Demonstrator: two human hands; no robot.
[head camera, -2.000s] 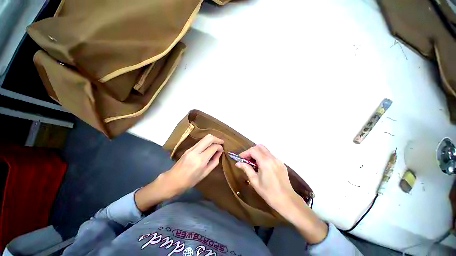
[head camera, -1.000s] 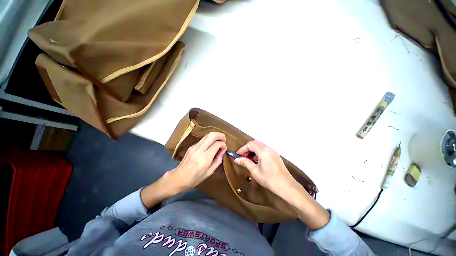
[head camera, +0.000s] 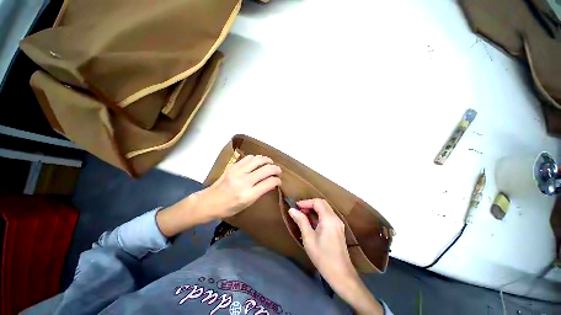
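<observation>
A tan handbag (head camera: 258, 223) lies in my lap against the table edge with its mouth open. My left hand (head camera: 246, 184) pinches the edge of its inner pocket panel near the left end. My right hand (head camera: 323, 237) is inside the opening and holds red-handled thread snips (head camera: 301, 210), their dark tip pointing at the panel edge near my left fingers. Most of the snips is hidden by my fingers. Gold hardware (head camera: 386, 232) shows at the bag's right corner.
Tan bags with yellowish edges (head camera: 147, 55) are piled at the upper left, brown pieces (head camera: 501, 31) at the upper right. On the white table (head camera: 344, 80) lie a flat marked strip (head camera: 455, 136), a corded burner pen (head camera: 476, 195), a small block (head camera: 500, 205) and a pale jar (head camera: 523, 172). A red crate (head camera: 38, 246) stands lower left.
My right hand and the snips have moved slightly down, off the spot by my left fingers. My left hand has flattened over the panel edge. The bag's right end now shows more open.
</observation>
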